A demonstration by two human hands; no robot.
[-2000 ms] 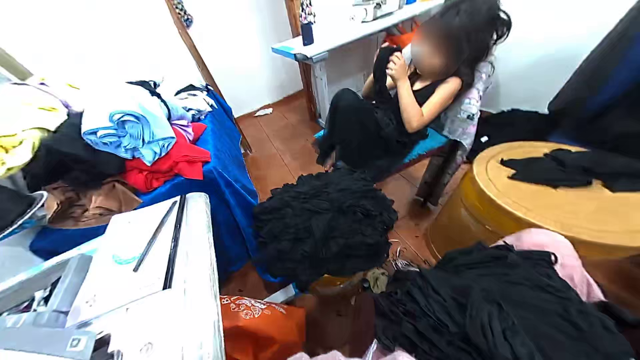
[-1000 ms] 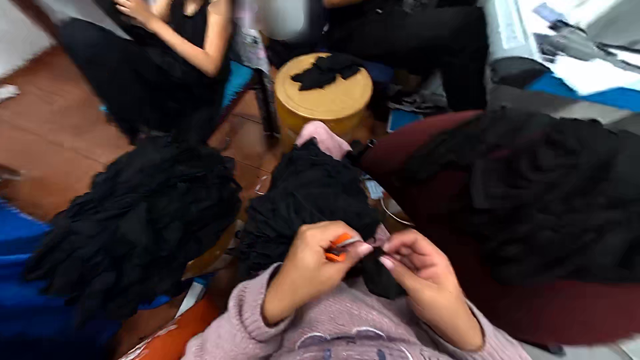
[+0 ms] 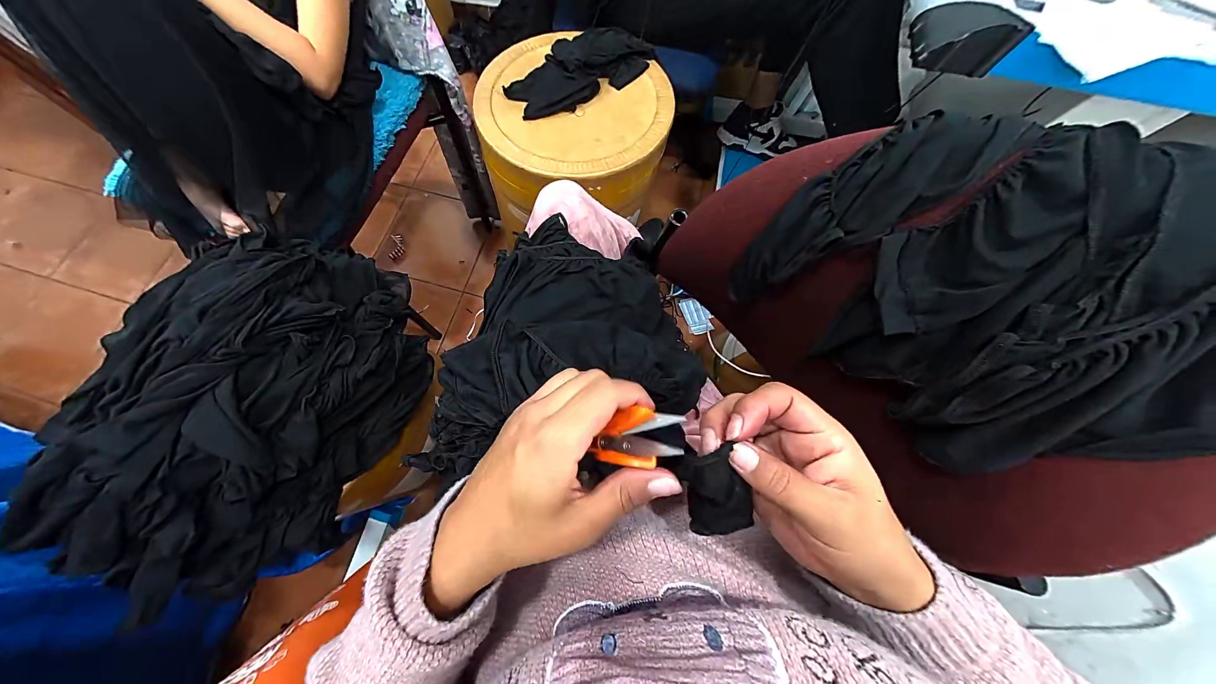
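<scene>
Small orange-handled thread snips (image 3: 632, 442) are in my left hand (image 3: 556, 470), their two blades apart and pointing right toward a black fabric piece (image 3: 719, 489). My right hand (image 3: 812, 475) pinches the upper edge of that piece between thumb and fingers, just beyond the blade tips. Under and in front of my hands, a heap of black garments (image 3: 570, 323) lies over my lap, with pink cloth (image 3: 584, 217) showing at its far end. Whether my left fingers also touch the fabric is hidden.
To the left stands a large pile of black garments (image 3: 237, 408). More black garments (image 3: 1054, 285) lie on a dark red chair seat (image 3: 1064, 518) at right. Ahead is a round yellow drum (image 3: 579, 142) with black cloth (image 3: 579, 71) on top. A seated person (image 3: 313, 47) is at upper left, another at the top.
The view has swung far to the right and down since the earliest frame, where my hands were out of sight. Since one second ago, both hands remain close together at the black fabric.
</scene>
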